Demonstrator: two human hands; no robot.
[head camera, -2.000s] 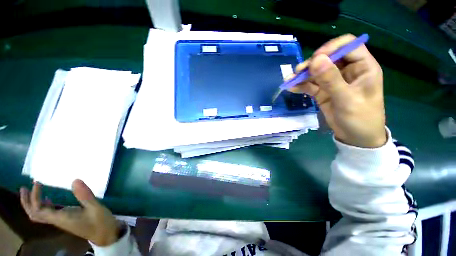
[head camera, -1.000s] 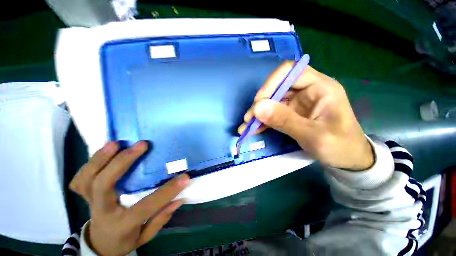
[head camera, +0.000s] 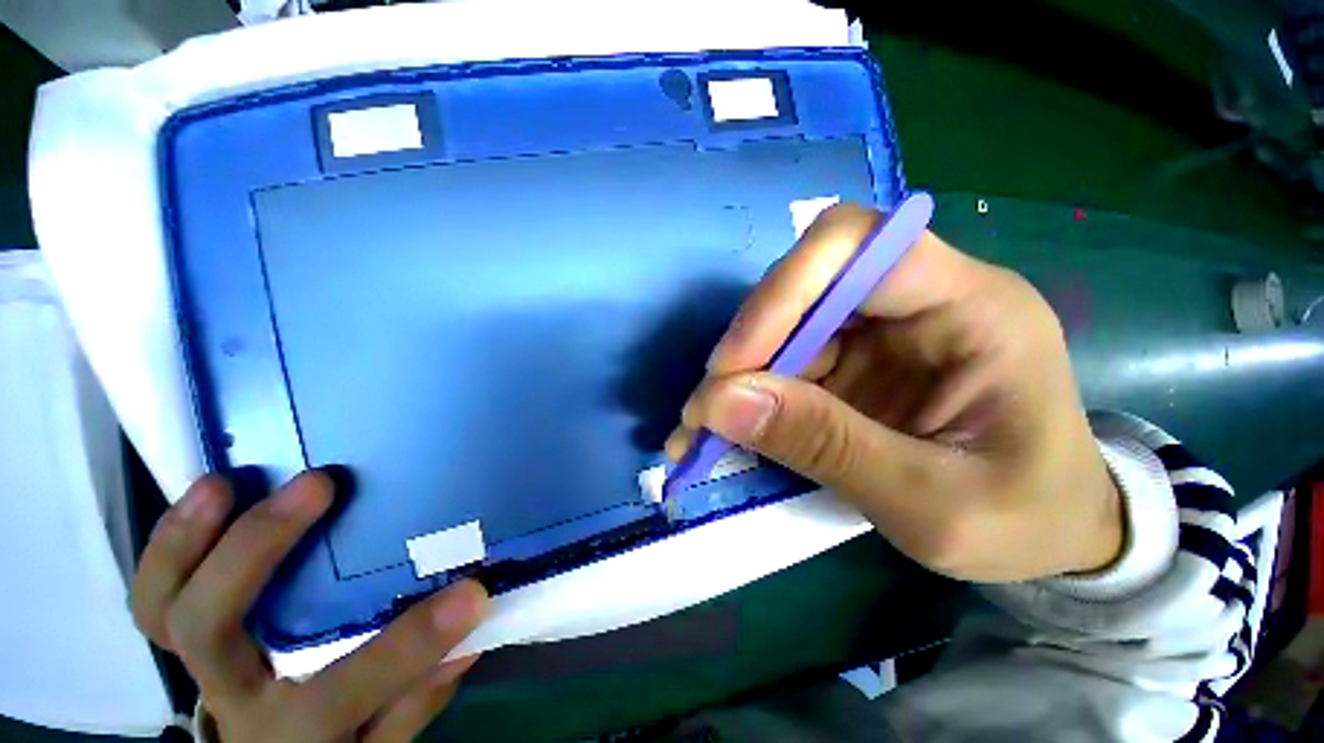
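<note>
A blue tablet back cover (head camera: 479, 319) lies inside up on white interleaving sheets (head camera: 102, 189), tilted slightly. White adhesive patches (head camera: 447, 549) sit near its edges. My left hand (head camera: 320, 610) grips the cover's lower left corner, fingers over the rim. My right hand (head camera: 929, 407) holds purple tweezers (head camera: 850, 298), tip down at the lower rim, beside a small white patch (head camera: 652, 483). Whether a tiny piece is at the tip cannot be told. The right hand hides the cover's lower right corner.
White sheets of a second stack (head camera: 66, 508) lie at the left. A dark strip (head camera: 610, 639) lies on the green bench (head camera: 1162, 341) below the cover. A small round grey object (head camera: 1257, 302) is at the far right. A grey post (head camera: 131, 29) stands at the top left.
My left hand has come from the left stack onto the cover's corner. The tweezers' tip has moved down to the lower rim. The cover appears larger and closer.
</note>
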